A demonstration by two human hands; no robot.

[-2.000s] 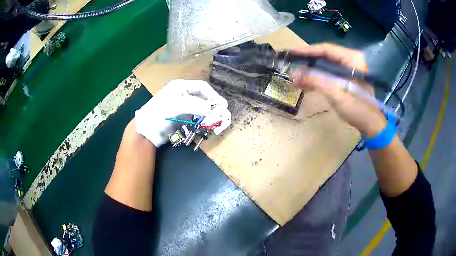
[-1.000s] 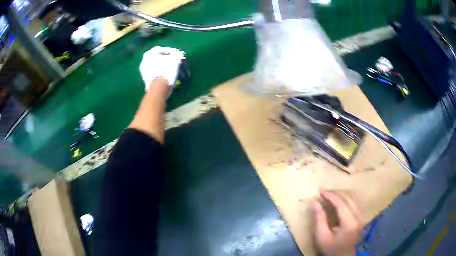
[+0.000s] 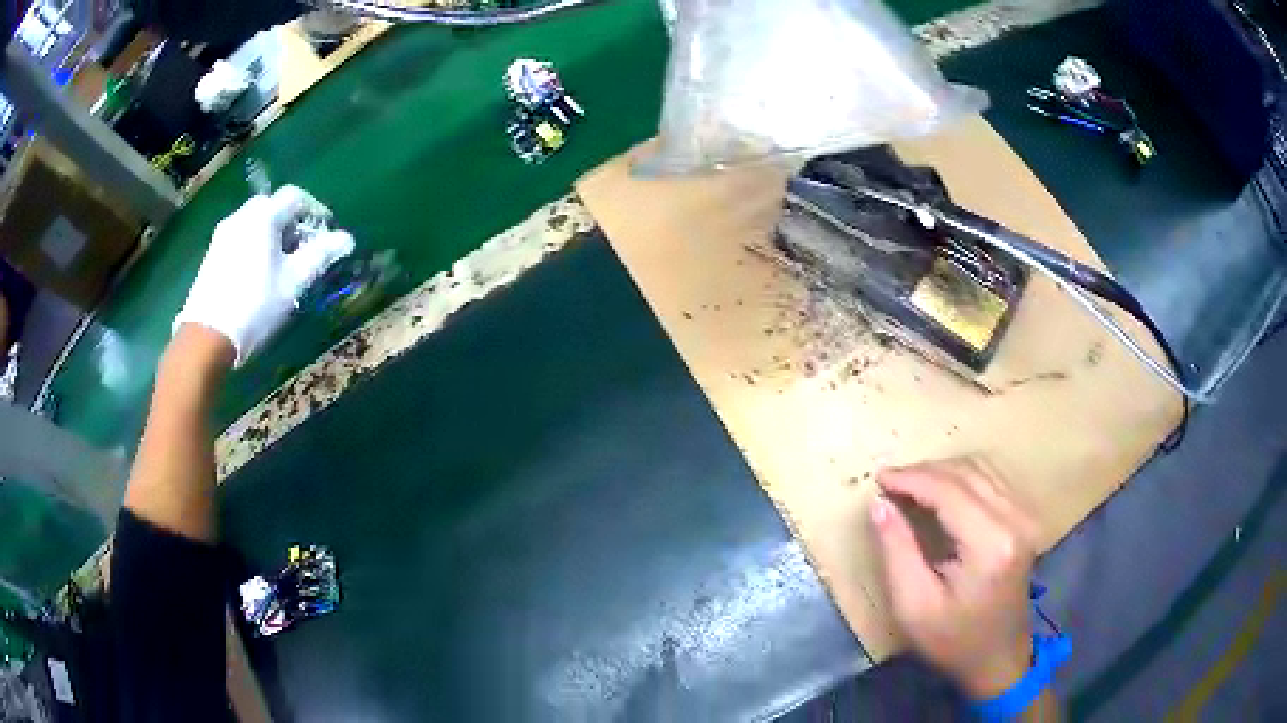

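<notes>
My left hand (image 3: 268, 269), in a white glove, is over the green conveyor belt at the left. Its fingers are around a wired board assembly (image 3: 353, 283), which is blurred and partly hidden by the glove. Another wired board assembly (image 3: 536, 106), with a white part and metal pins, lies on the belt farther right. My right hand (image 3: 960, 558), bare with a blue wrist strap, is over the cardboard's near part. Its fingers are curled with thumb and index tips together, and nothing shows in them.
The soldering iron (image 3: 1037, 261) rests in its black stand (image 3: 861, 247) beside a yellowish sponge (image 3: 960, 308) on the cardboard sheet (image 3: 833, 480). A clear hood (image 3: 805, 99) hangs above. More assemblies lie at the lower left (image 3: 297, 586) and upper right (image 3: 1094, 106).
The iron has gone from my right hand into the stand. My left hand has let go of one assembly on the belt, moved left and taken hold of another.
</notes>
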